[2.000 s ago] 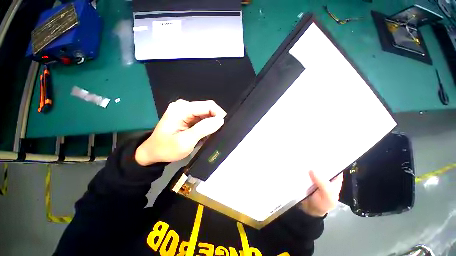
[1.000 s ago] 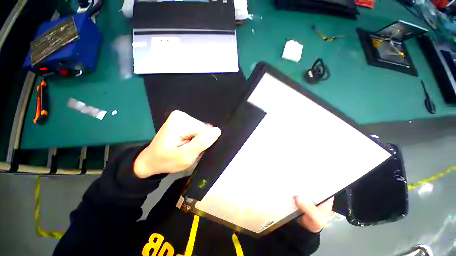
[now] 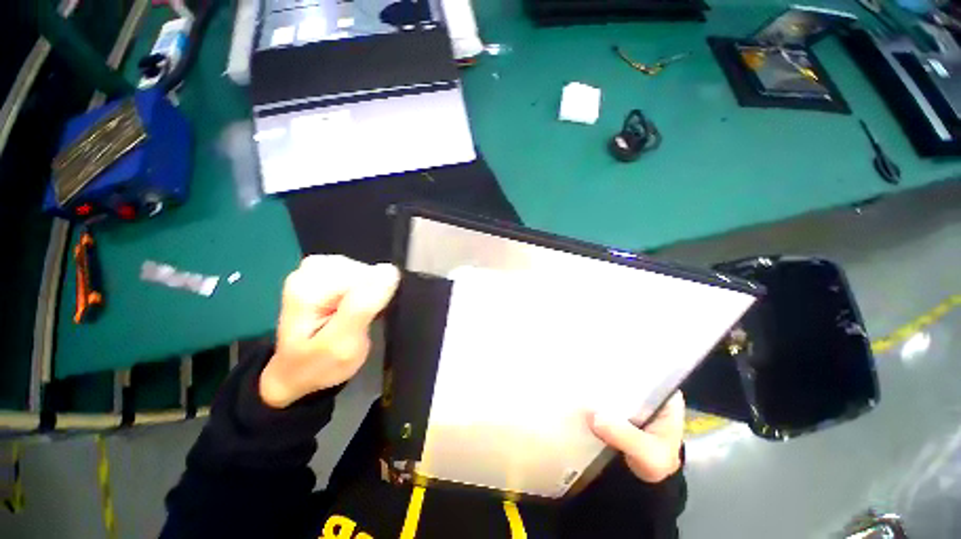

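Note:
A laptop-size screen panel (image 3: 569, 358), with a bright white back and a dark strip along its left long edge, is held tilted in front of my chest. A small copper-coloured patch is at its lower left corner. My left hand (image 3: 332, 326) is closed at the panel's left edge, about level with the top of the dark strip; its fingertips are partly hidden. My right hand (image 3: 643, 437) grips the lower right edge, thumb on the white back and fingers hidden behind.
On the green bench (image 3: 527, 105) lie another white-backed panel (image 3: 369, 137) on a black pad (image 3: 316, 216), a blue box-shaped device (image 3: 126, 158), orange-handled pliers (image 3: 87, 279), a white square (image 3: 580, 102) and a small black coil (image 3: 632, 137). A black seat-like object (image 3: 806, 347) stands right.
The held panel has turned so its dark strip is nearly upright, and its top corner has moved left and down. My left hand has moved left and down with the edge. The view has shifted.

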